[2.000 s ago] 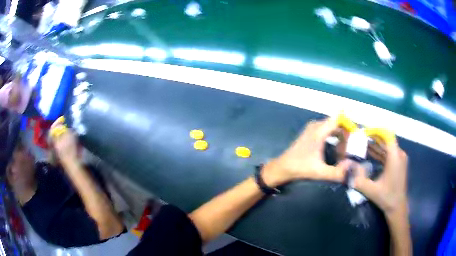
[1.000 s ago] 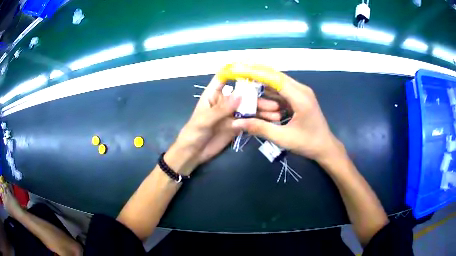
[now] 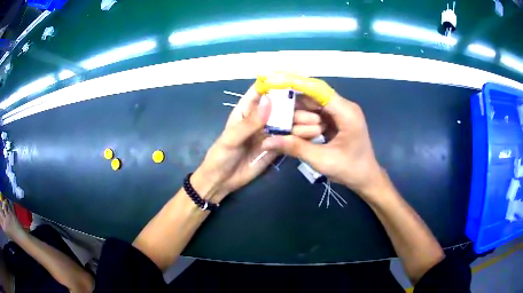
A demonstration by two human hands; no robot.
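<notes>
A white wired unit (image 3: 281, 112) with a dark lower end is held upright between both hands in the middle of the view. My left hand (image 3: 244, 129) grips its left side with the thumb on its face; pale wires stick out left of this hand. My right hand (image 3: 327, 126) has a yellow-sleeved index finger over the top and its thumb at the lower end. A second wired unit (image 3: 310, 172) shows below my right hand, partly hidden by it, with splayed wires downward; whether it is held or lying cannot be told.
Three yellow discs (image 3: 158, 156) lie on the dark bench at left. A blue bin (image 3: 479, 171) with white housings stands at right. A pale rail (image 3: 172, 64) separates the bench from the green belt, which carries a wired unit (image 3: 448, 20). Another person's arm (image 3: 46, 257) is at lower left.
Since two seconds ago the view has swung right, bringing the blue bin in. Over the last second the hands stay around the unit, which now looks more upright, its white face more fully shown.
</notes>
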